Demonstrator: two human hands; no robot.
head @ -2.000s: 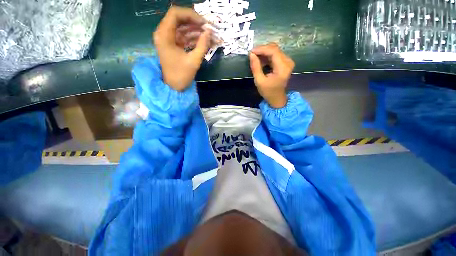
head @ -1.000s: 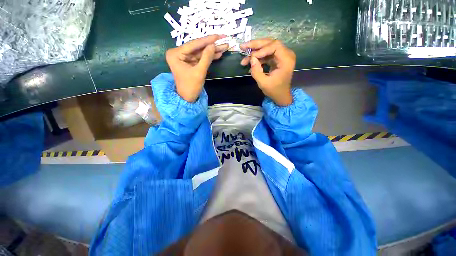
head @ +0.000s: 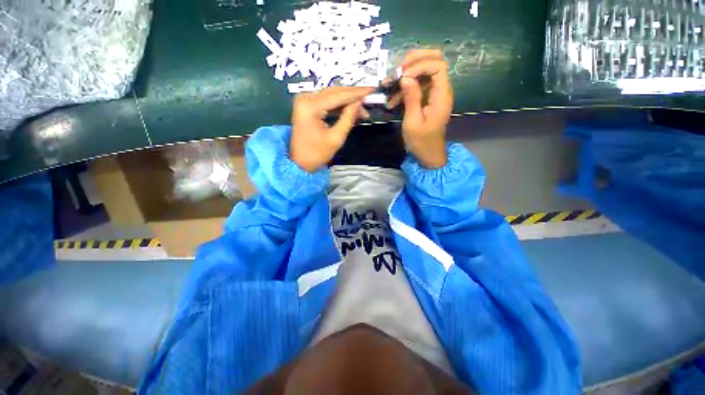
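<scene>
A pile of white strip pieces (head: 325, 42) lies on the dark green bench top at the upper centre. My left hand (head: 328, 119) is just below the pile, its fingertips pinching a white strip piece (head: 376, 99). My right hand (head: 427, 92) is right of the pile, its fingertips closed on a small dark component (head: 392, 86) with a white bit near its upper end. The fingertips of both hands are close together, and the component is mostly hidden between them.
A clear poly bag of white pieces (head: 69, 54) lies at the left. Stacked clear filled trays (head: 626, 46) stand at the right. A single white chip (head: 475, 8) lies at the top. An open cardboard box (head: 162, 185) with clear bags is below the bench edge (head: 232, 137).
My left hand has moved right and down from the pile, now with a white strip in its fingertips. My right hand has risen slightly and turned, bringing the dark component into view.
</scene>
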